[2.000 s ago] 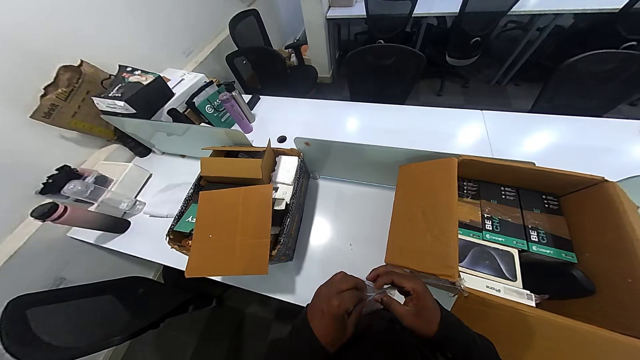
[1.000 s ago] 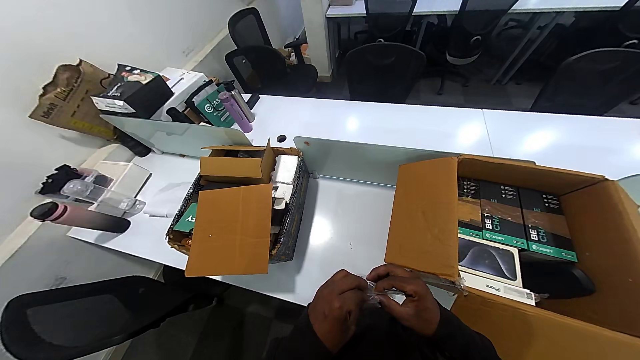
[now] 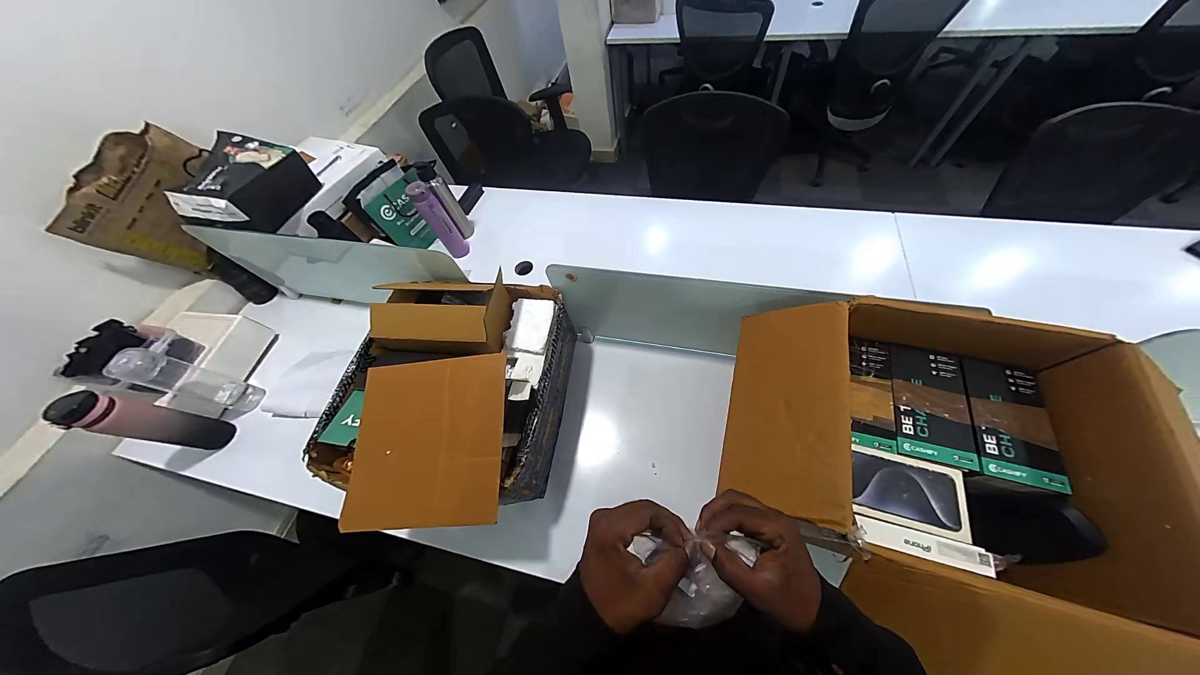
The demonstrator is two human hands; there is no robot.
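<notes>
My left hand (image 3: 630,564) and my right hand (image 3: 771,562) meet at the near edge of the white desk, both pinching a clear plastic bag (image 3: 701,595). What the bag holds cannot be made out. Right of my hands stands a large open cardboard box (image 3: 786,412) with several black and green boxes (image 3: 928,405), a phone box (image 3: 909,492) and a dark rounded object (image 3: 1036,527) inside. To the left, a dark crate (image 3: 547,441) holds an opened small cardboard box (image 3: 429,322), white boxes and a green one, partly hidden under a cardboard flap (image 3: 427,441).
A low glass divider (image 3: 656,305) runs behind the boxes. A pink and black bottle (image 3: 150,420), a clear plastic bottle (image 3: 187,380) and papers (image 3: 307,382) lie at the left. Purple bottle (image 3: 438,220), boxes and a paper bag (image 3: 131,202) stand farther back. An office chair (image 3: 169,600) is at the lower left.
More of the clear plastic bag shows below my hands now. Both hands remain close together at the desk edge, and the boxes have not moved.
</notes>
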